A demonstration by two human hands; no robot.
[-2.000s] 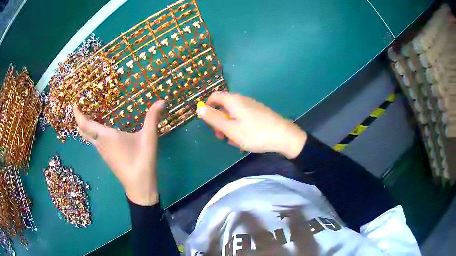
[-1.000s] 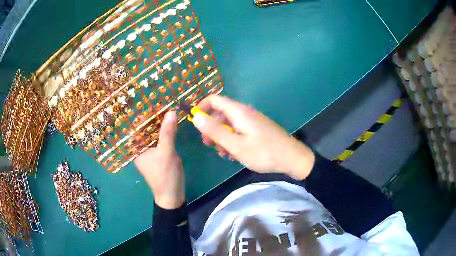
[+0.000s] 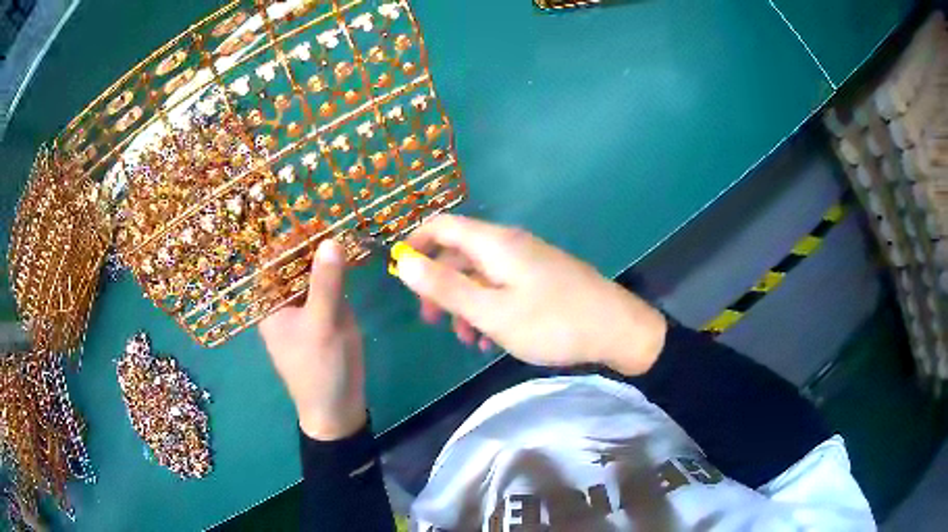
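Observation:
A flat gold-copper parts frame (image 3: 400, 156) with rows of small shiny parts lies tilted over the large pile of cut parts (image 3: 192, 166). My left hand (image 3: 317, 348) grips its near edge, thumb on top and fingers hidden beneath. My right hand (image 3: 520, 296) is closed around the yellow-handled side cutters (image 3: 399, 257). Their short dark jaws are at the frame's near edge, just right of my left thumb. Whether the jaws are open or shut is too small to tell.
A small oval pile of cut parts (image 3: 164, 407) lies nearer me at the left. Stacked empty sprues (image 3: 57, 260) are at the far left. A gold stack edge (image 3: 561, 4) shows at the top. Beige moulded trays (image 3: 884, 197) and hazard tape (image 3: 774, 272) are beyond the table's right edge.
My left hand has gone from open over the frame to gripping its near edge. The frame has shifted and tilted. The cutters have moved slightly left and nearer me.

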